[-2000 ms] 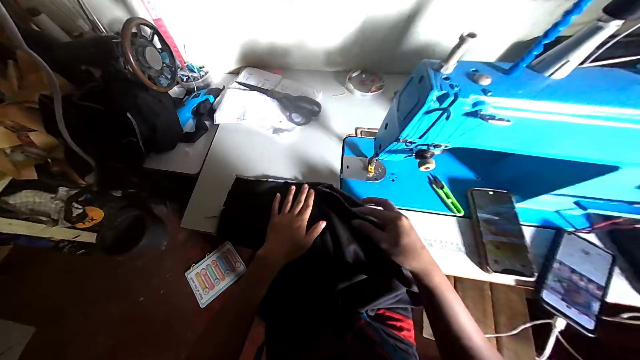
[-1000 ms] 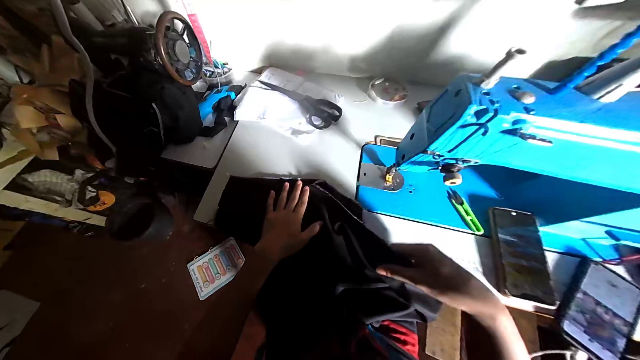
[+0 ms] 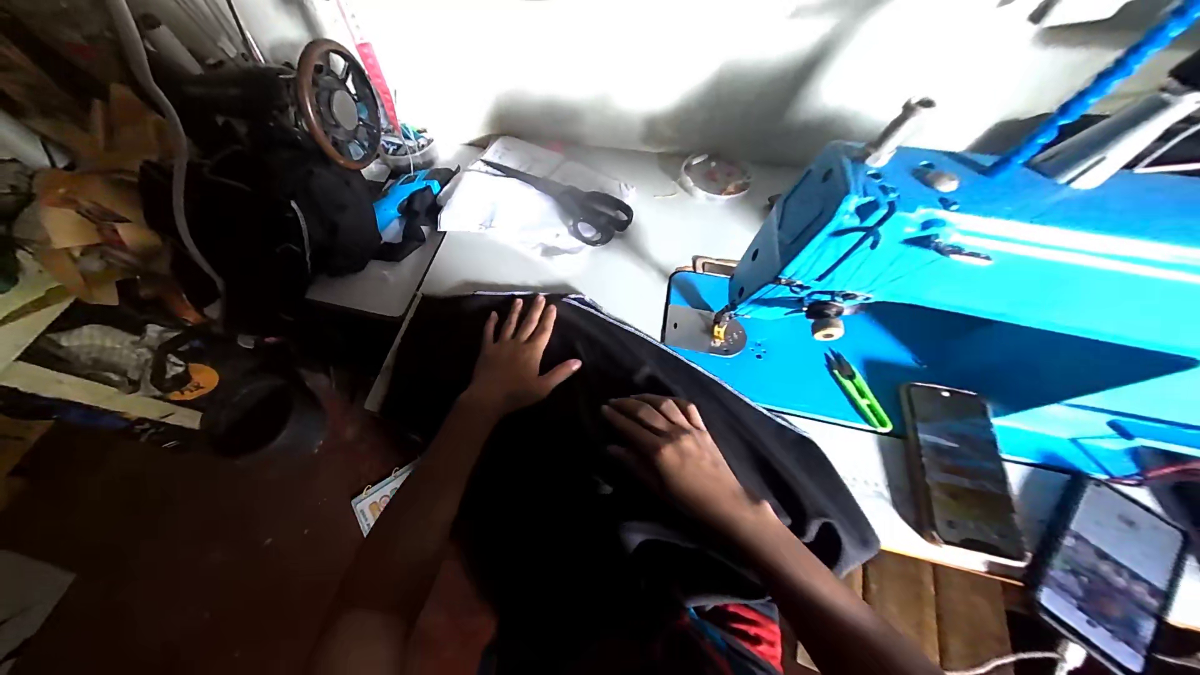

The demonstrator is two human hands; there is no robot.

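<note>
Black fabric (image 3: 562, 487) with a pale stitched edge lies over the front of the white table and hangs down toward my lap. My left hand (image 3: 520, 361) rests flat on its upper left part, fingers spread. Palm down, my right hand (image 3: 670, 445) lies on the cloth to the right, its fingers slightly bent and close together; whether it pinches any fabric I cannot tell. Beyond the cloth's right edge stands a blue sewing machine (image 3: 1031, 253), its presser foot (image 3: 720, 330) over the metal needle plate. Green thread snips (image 3: 858, 392) lie on the machine bed.
Black-handled scissors (image 3: 572, 202) lie on white paper at the back. Near them is a small round dish (image 3: 715, 175). Two phones (image 3: 966, 469) (image 3: 1111, 572) lie at the right, one with a cable. A second machine's handwheel (image 3: 339, 105) is at the back left.
The fabric's right part has been spread out toward the machine, with its pale edge now exposed. My right hand has moved left from its place one second ago; my left hand stays on the cloth.
</note>
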